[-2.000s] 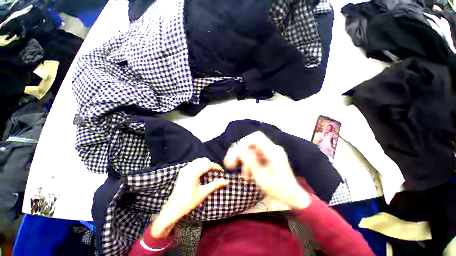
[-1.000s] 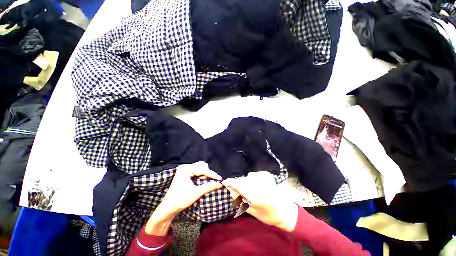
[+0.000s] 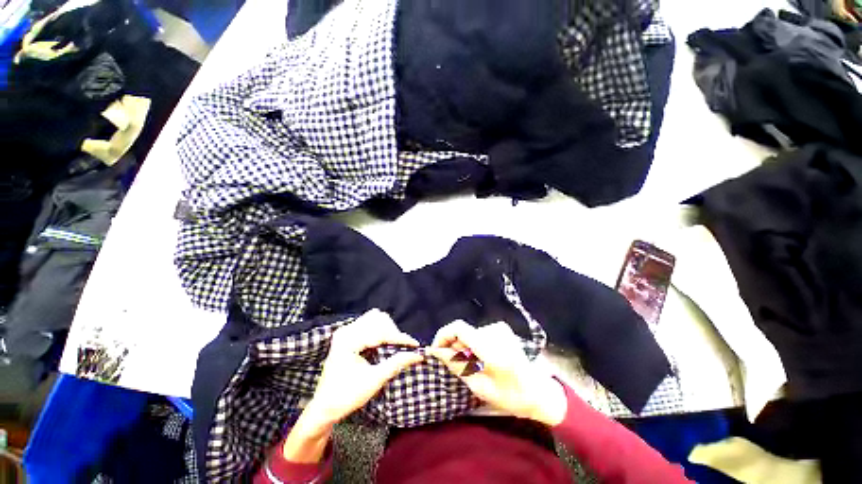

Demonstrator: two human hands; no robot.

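Observation:
A dark navy coat (image 3: 491,90) with black-and-white check lining (image 3: 312,104) lies across the white table. Its near part is gathered in front of me, check side showing. My left hand (image 3: 364,364) pinches the edge of the check cloth between thumb and fingers. My right hand (image 3: 491,369) meets it fingertip to fingertip at the same edge. A small dark and reddish item (image 3: 466,360) shows within my right hand; I cannot tell what it is. No needle or thread can be made out. A navy sleeve (image 3: 586,307) extends to the right.
A smartphone (image 3: 646,282) lies on the white table (image 3: 142,274) at right, beside cream cloth (image 3: 732,302). Black garments (image 3: 784,255) are heaped at right, and dark garments (image 3: 71,217) at left. Blue cloth (image 3: 85,435) hangs below the table edge.
My right hand was raised and blurred over the cloth, then came down to meet my left fingertips. My left hand stays pinching the edge. The whole view has shifted slightly.

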